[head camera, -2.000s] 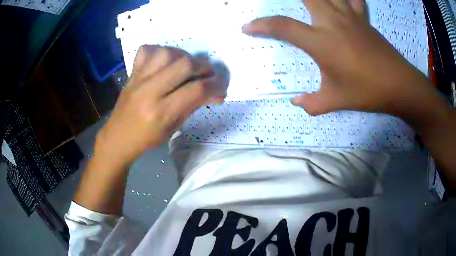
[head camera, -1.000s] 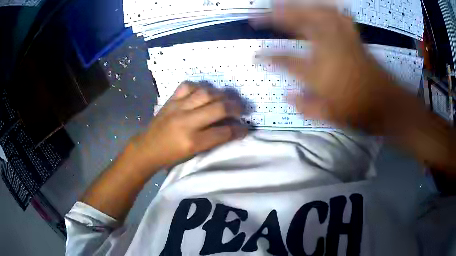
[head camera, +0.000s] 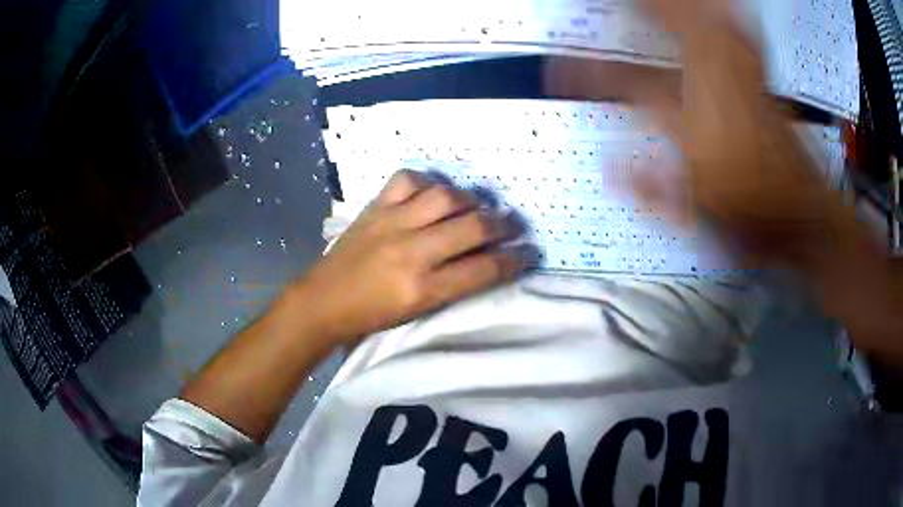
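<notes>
A white panel dotted with small holes (head camera: 475, 129) lies on my lap against my white shirt. My left hand (head camera: 426, 238) rests on its near left part with fingers curled; whether it grips anything is hidden beneath the fingers. My right hand (head camera: 693, 129) is strongly blurred over the right part of the panel, and its finger positions are unclear. White bench panels (head camera: 446, 25) lie in a layered stack beyond the lap panel, with a dark gap between them.
A blue bin (head camera: 218, 89) stands at the upper left beside brown cardboard (head camera: 139, 188). Dark striped stacks (head camera: 69, 307) stand at the far left. Pale bits (head camera: 248, 153) lie on the grey floor. A ribbed rack edge (head camera: 889, 59) shows at the far right.
Two seconds ago a panel lay higher over the lap panel under both hands; now a dark gap shows there. My left hand has moved right and nearer my body. My right hand blurs in motion.
</notes>
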